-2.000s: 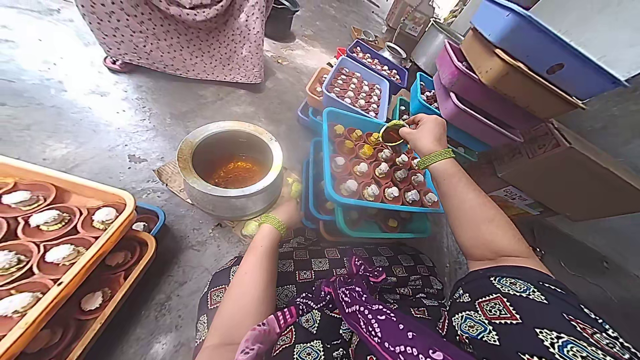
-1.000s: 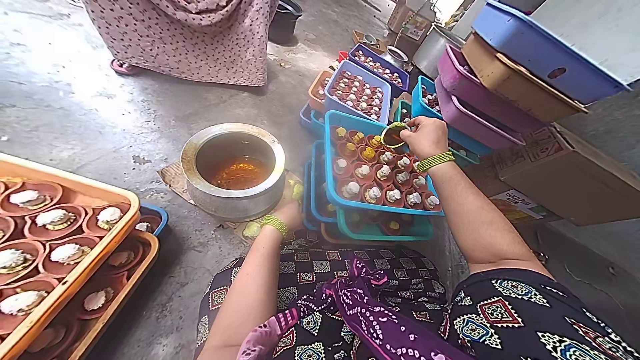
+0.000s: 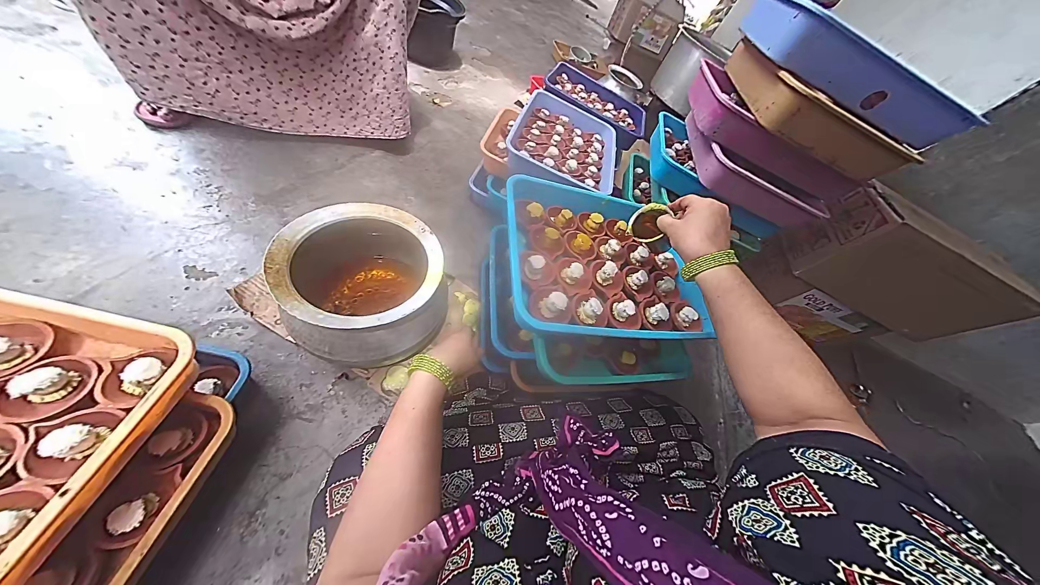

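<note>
My right hand [image 3: 700,229] holds a green ring-shaped thing [image 3: 650,223], much like a bangle, over the upper right part of a blue plastic tray [image 3: 520,268]. Small brown clay cups fill that tray; most hold white-topped pieces, several at the far side yellow ones. My left hand [image 3: 457,351] is low between the tray stack and a metal pot [image 3: 357,337], by pale yellow-green pieces [image 3: 470,310] on cardboard. Its fingertips are hard to make out, and whether it grips anything does not show. Orange-brown liquid [image 3: 372,284] lies inside the pot. Green bangles circle both wrists.
Orange trays [image 3: 183,349] of similar cups are stacked at the left. More filled trays, one lavender [image 3: 605,158], stand beyond the blue tray. Plastic tubs [image 3: 853,77] rise above a cardboard box [image 3: 918,260] at the right. A person in a pink patterned garment [image 3: 260,73] stands at the back left.
</note>
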